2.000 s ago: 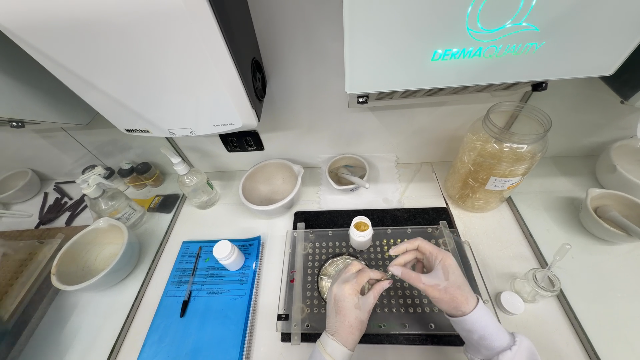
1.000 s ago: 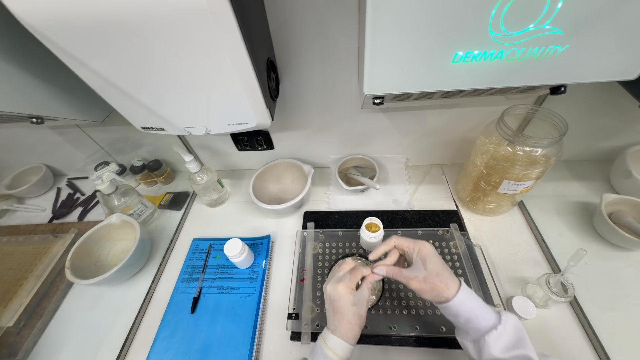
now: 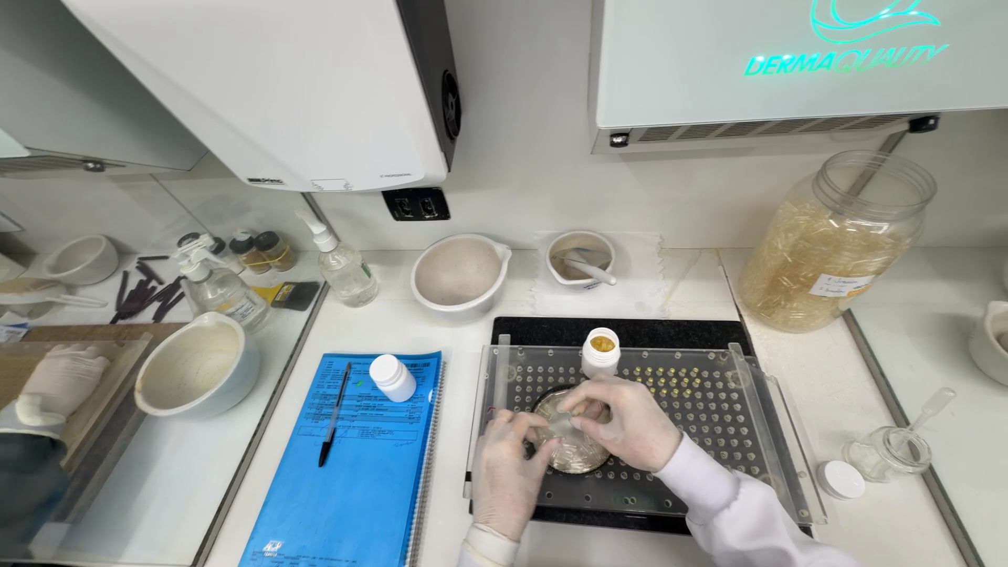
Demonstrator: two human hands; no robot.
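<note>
Both hands wear pale translucent gloves. My left hand point(image 3: 512, 465) is over the left part of a capsule-filling board point(image 3: 709, 449), its thumb and fingers parted at the rim of a round dish of clear empty capsules point(image 3: 579, 445). My right hand point(image 3: 622, 417) hovers over the dish's upper right, thumb and fingertips near each other; whether a capsule is between them cannot be told. Behind it, an uncapped white plastic bottle point(image 3: 601, 358) holding yellow contents stands on the board. Yellow-filled capsules point(image 3: 668, 381) sit in the board's upper holes, right of the bottle.
Left lies a blue spiral notebook point(image 3: 354, 488) with a pen point(image 3: 335, 417) and capped white bottle point(image 3: 392, 378). Behind are mortars point(image 3: 461, 279) point(image 3: 580, 258) and a spray bottle point(image 3: 346, 268). A large capsule jar point(image 3: 827, 244) and small glass jar point(image 3: 886, 454) stand right. Another person's gloved hand point(image 3: 63, 386) is far left.
My hands, close together at the fingertips a second ago, are now apart over the dish. Another person's gloved hand has come into view at the far left.
</note>
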